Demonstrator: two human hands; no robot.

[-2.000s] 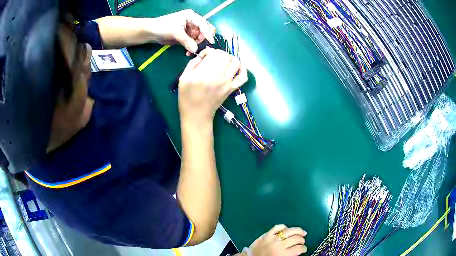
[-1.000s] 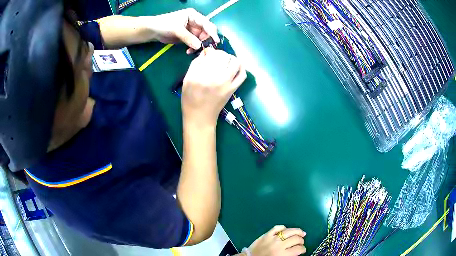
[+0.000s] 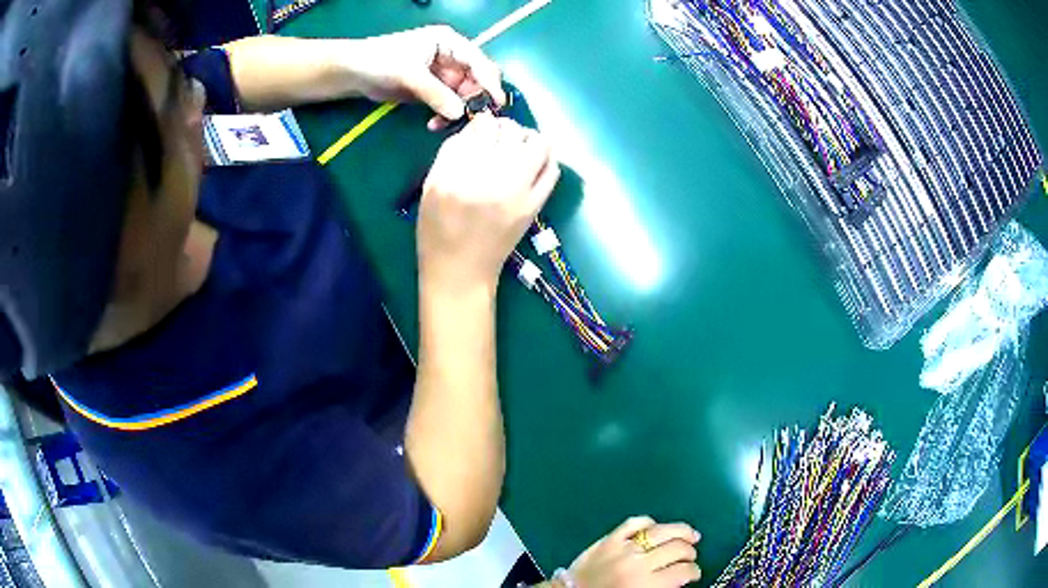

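Note:
My left hand (image 3: pixel 638 557) is at the bottom edge, partly cut off, with a ring on one finger. It rests palm down on the green bench (image 3: pixel 678 425), fingers slightly apart, with nothing seen in it. A thick sheaf of multicoloured wires (image 3: pixel 816 500) with pale tips lies to its right. My right hand is not in view.
A co-worker in a cap and dark shirt (image 3: pixel 264 448) works at left, holding a small black part (image 3: pixel 478 103). Harnesses with white bands (image 3: pixel 575 308) lie below those hands. A ribbed tray (image 3: pixel 919 218) bears harnesses; crumpled clear bags (image 3: pixel 977 356) lie at right.
The co-worker's hands have shifted slightly around the black part, which shows more clearly, and the harness beneath moved a little. My left hand has hardly moved.

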